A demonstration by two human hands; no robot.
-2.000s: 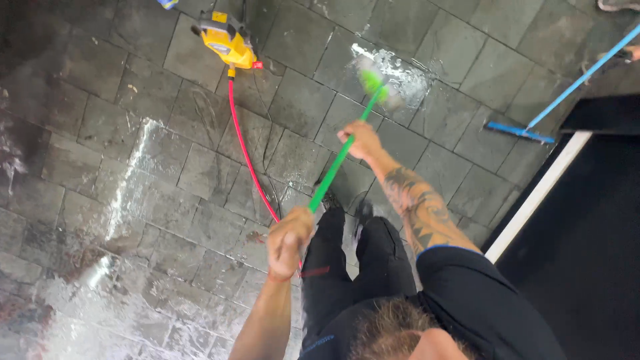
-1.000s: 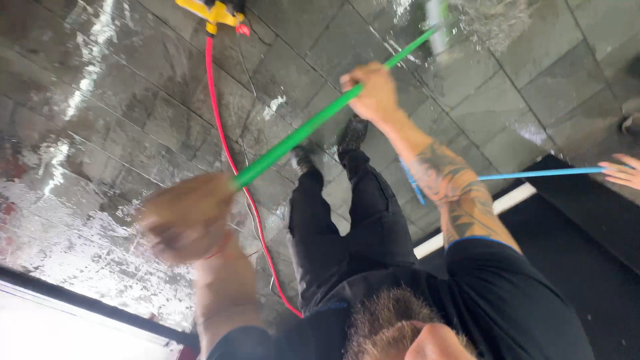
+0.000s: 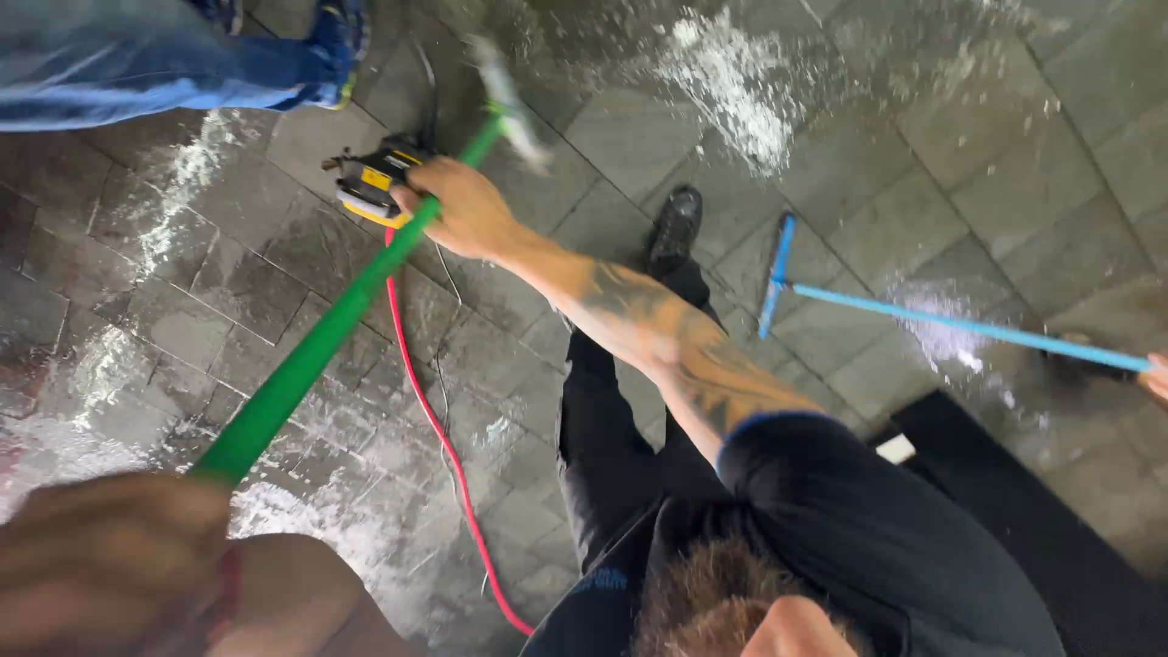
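A green pole (image 3: 315,351) runs diagonally from the lower left to the upper middle, held in both hands. My left hand (image 3: 114,557), large and blurred near the camera, is closed around its near end. Farther along, my right hand (image 3: 461,205) grips the pole at the end of a tattooed forearm. At the far end is a crosswise, pale and green tool head (image 3: 511,109); motion blur hides whether it is a brush or a squeegee. It is close to the wet stone-tile floor (image 3: 630,137), between the yellow and black machine and a patch of white foam (image 3: 735,87).
The yellow and black machine (image 3: 379,182) lies beside my right hand, with a red hose (image 3: 415,365) and a thin cable. Another person's jeans-clad leg (image 3: 164,64) is at upper left. Another person's hand (image 3: 1157,374) holds a blue-handled floor tool (image 3: 967,324). A black mat-like surface (image 3: 1031,511) lies lower right.
The green pole's head has swung left, close to the machine, and my right hand has moved left with it. A jeans-clad leg has come into view. The view has shifted.
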